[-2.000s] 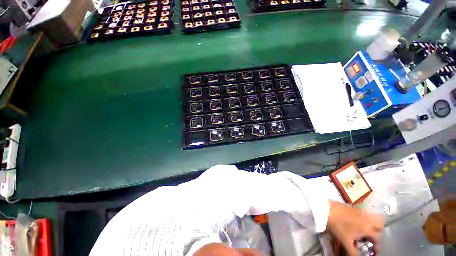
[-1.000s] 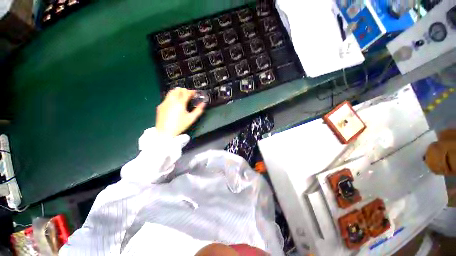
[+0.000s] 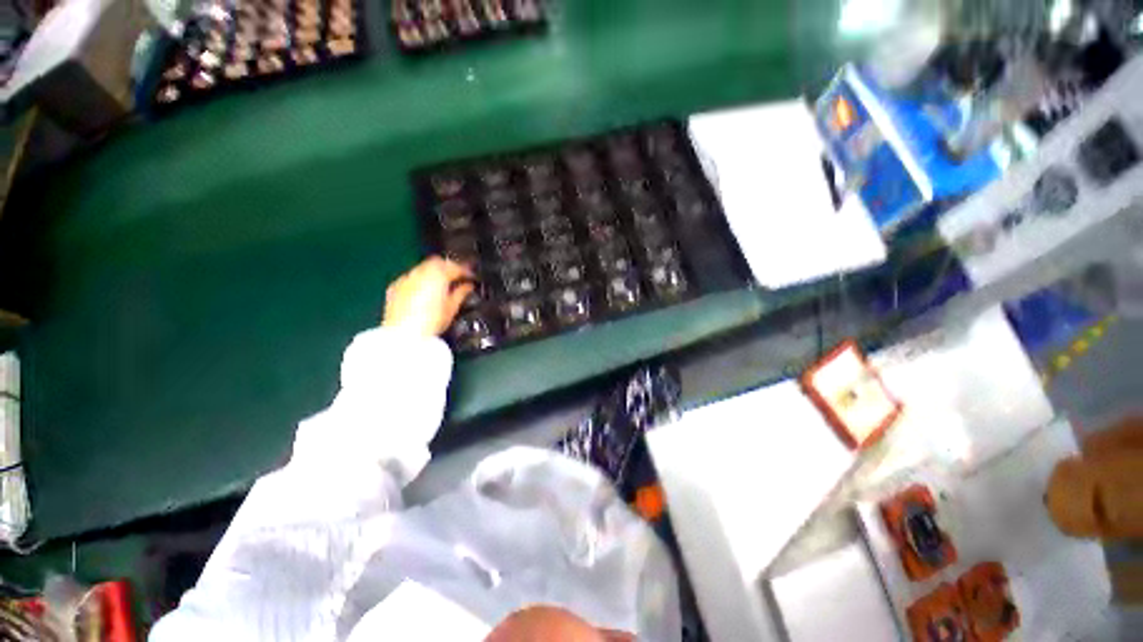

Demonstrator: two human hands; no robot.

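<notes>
A black blister tray point(image 3: 730, 257) lies on the green bench, with small square black watch cases point(image 3: 572, 302) in its pockets. My left hand point(image 3: 424, 299) is at the tray's left edge, second row from the front. Its fingertips are bent over a dark spot in the pocket there; blur hides whether they grip a case. A case point(image 3: 474, 332) sits in the front-left corner pocket, just in front of the hand. My right hand is not seen. A blurred skin-coloured patch at the bottom edge cannot be identified.
White papers point(image 3: 792, 201) and a blue controller point(image 3: 884, 157) stand right of the tray. The white machine base point(image 3: 740, 477) holds a pale-topped jig point(image 3: 854, 395), red-brown nests point(image 3: 919, 533) and an orange-gold cylinder point(image 3: 1097, 498). More trays point(image 3: 257, 44) are at the back left.
My left hand went from the machine side to the tray with a case, then from its front row to the row behind. The front-left pocket, empty before, now holds a case. The view shifted.
</notes>
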